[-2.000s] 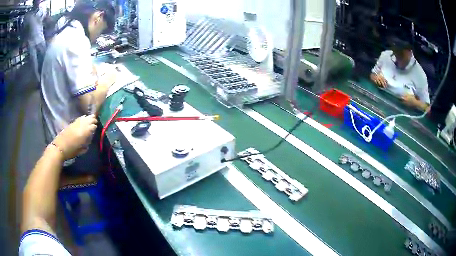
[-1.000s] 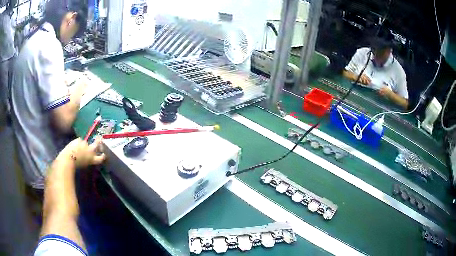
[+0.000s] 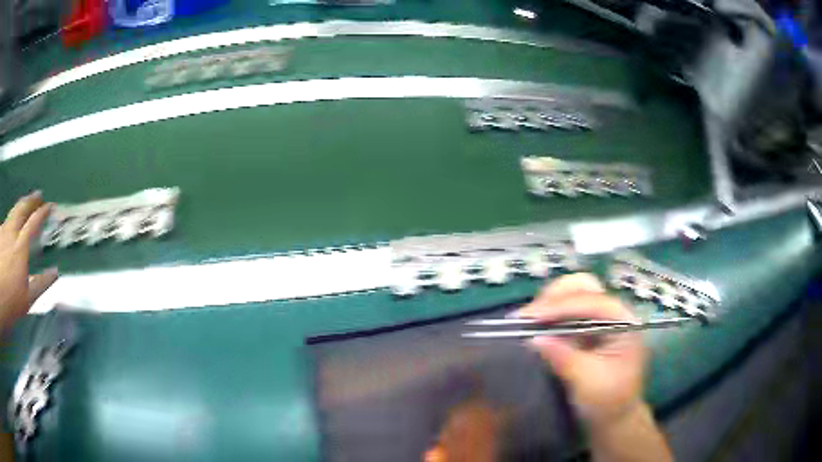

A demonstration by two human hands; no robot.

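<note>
My right hand holds slim metal tweezers over the top of the black scrap tray. Orange-brown wire scrap lies in the tray, blurred. A silver fixture with rounded tabs lies across the white strip just behind the tweezers. My left hand is at the left edge, partly cut off, fingers apart, beside the end of another fixture. Contact between its fingertips and that fixture cannot be told.
Another fixture lies angled right of my right hand, and one stands out at lower left. More fixtures lie on the green surface. Red and blue bins are at top left. Dark machinery is at upper right.
The view has swung right and down to the tray. The white box and seated people have left view. My right hand with tweezers has come into view; my left hand now shows by a fixture.
</note>
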